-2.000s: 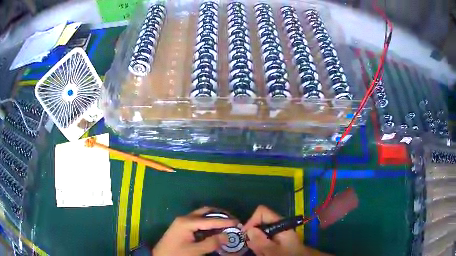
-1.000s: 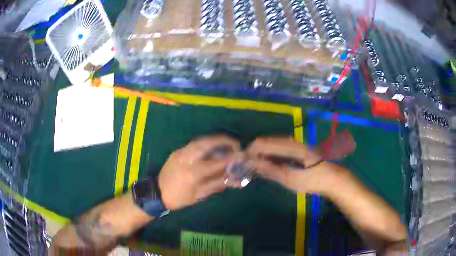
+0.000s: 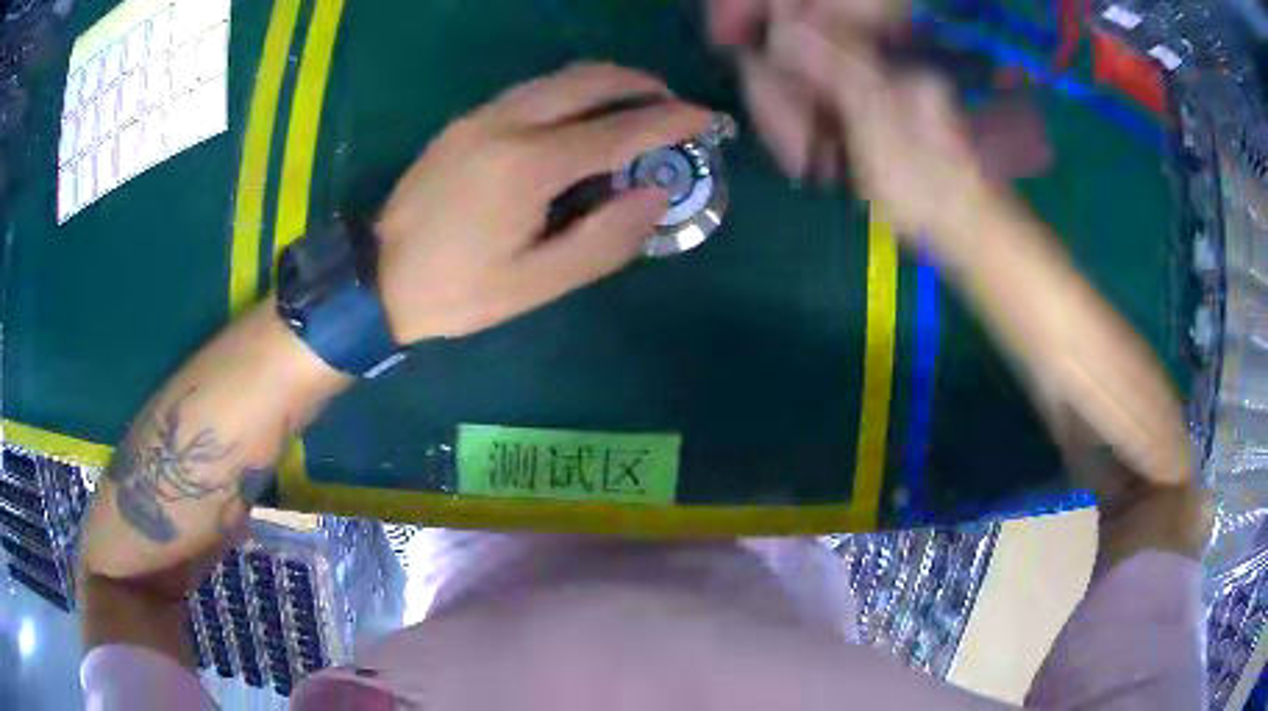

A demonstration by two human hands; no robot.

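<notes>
My left hand (image 3: 522,208), with a dark band on its wrist, holds a small round metal speaker driver (image 3: 675,188) between thumb and fingers over the green mat. The driver's ringed face shows, with a silver stepped rim at its lower right and a tiny lug near the fingertips. My right hand (image 3: 821,90) is up and to the right of the driver, apart from it and strongly blurred. Whether it holds a probe cannot be made out.
A white gridded record sheet (image 3: 145,97) lies at upper left. A green label with black characters (image 3: 567,464) lies near the front edge. A red block (image 3: 1129,72) and dark red-brown pad (image 3: 1012,136) are at upper right. Trays (image 3: 264,611) show below the bench edge.
The view has tipped down; the fan and big tray are out of view. My right hand has moved away from the driver to the upper right. My left hand still holds a driver.
</notes>
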